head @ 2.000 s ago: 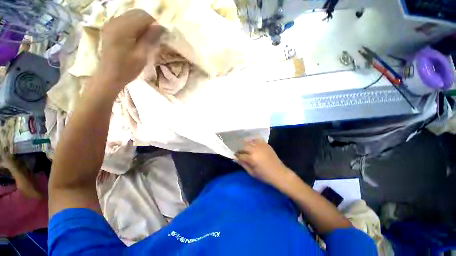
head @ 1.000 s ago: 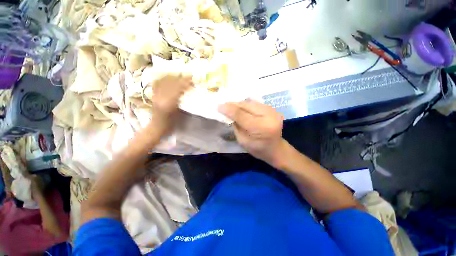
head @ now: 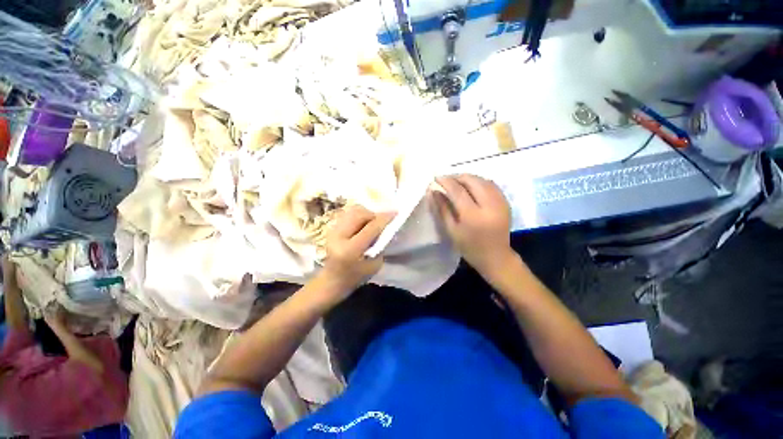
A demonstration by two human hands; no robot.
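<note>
A large crumpled heap of cream cloth (head: 232, 146) covers the table left of the needle and hangs over its front edge. My left hand (head: 354, 244) pinches one end of a fabric edge (head: 399, 225). My right hand (head: 476, 219) pinches the other end, higher and to the right. The edge runs straight and slanting between my fingertips. A paler part of the cloth (head: 421, 257) hangs below the hands over my lap. The presser foot and needle area (head: 448, 84) is beyond my right hand, with cloth beside it.
The sewing machine (head: 567, 30) is at the top. Snips (head: 652, 124), a small metal part (head: 585, 113) and a purple-topped container (head: 738, 111) lie right. A ruler scale (head: 618, 182) runs along the front edge. A grey machine box (head: 90, 197) and a person in reddish (head: 64, 377) are left.
My left hand has come down from the heap towards the front edge and now pinches the fabric edge. My right hand also holds it, slightly further right. The machine head shows more.
</note>
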